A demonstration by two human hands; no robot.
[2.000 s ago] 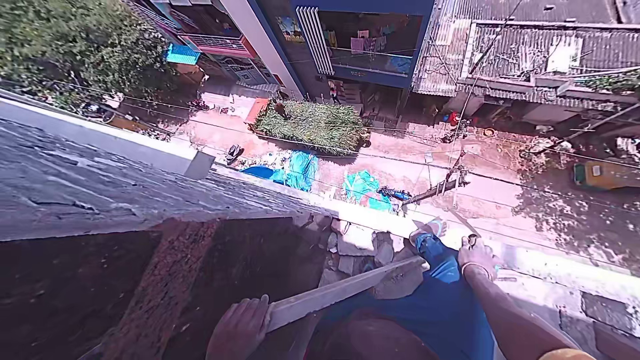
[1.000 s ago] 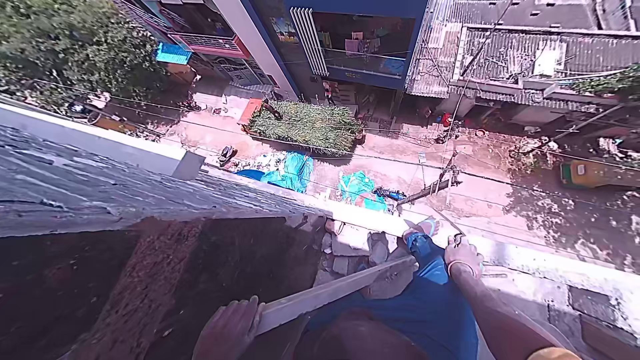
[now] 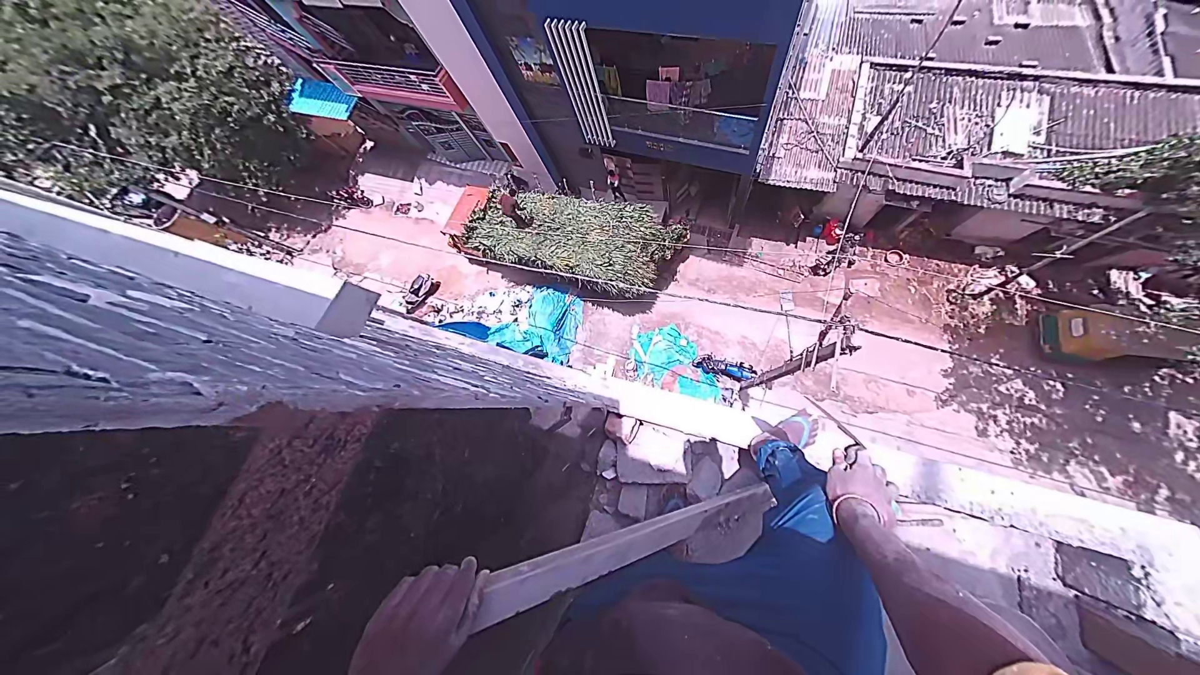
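My left hand [image 3: 420,614], low in the head view, grips the near end of a long, pale straight bar [image 3: 609,562], perhaps a straightedge. The bar slants up to the right, its far end by my knee in blue trousers [image 3: 802,572]. My right hand [image 3: 861,483] is closed around a thin, dark-handled tool [image 3: 848,452], its kind unclear, above the white ledge [image 3: 947,478]. A foot in a blue-strapped sandal [image 3: 792,429] rests on the ledge. Stone blocks [image 3: 652,457] lie between the bar and the ledge.
Beyond the ledge is a drop to a street with a truck loaded with green stalks [image 3: 577,239], blue tarpaulins [image 3: 553,323] and a utility pole [image 3: 797,364]. Overhead wires cross the view. A rough grey wall [image 3: 187,337] stands at left, above a dark, shaded surface [image 3: 422,497].
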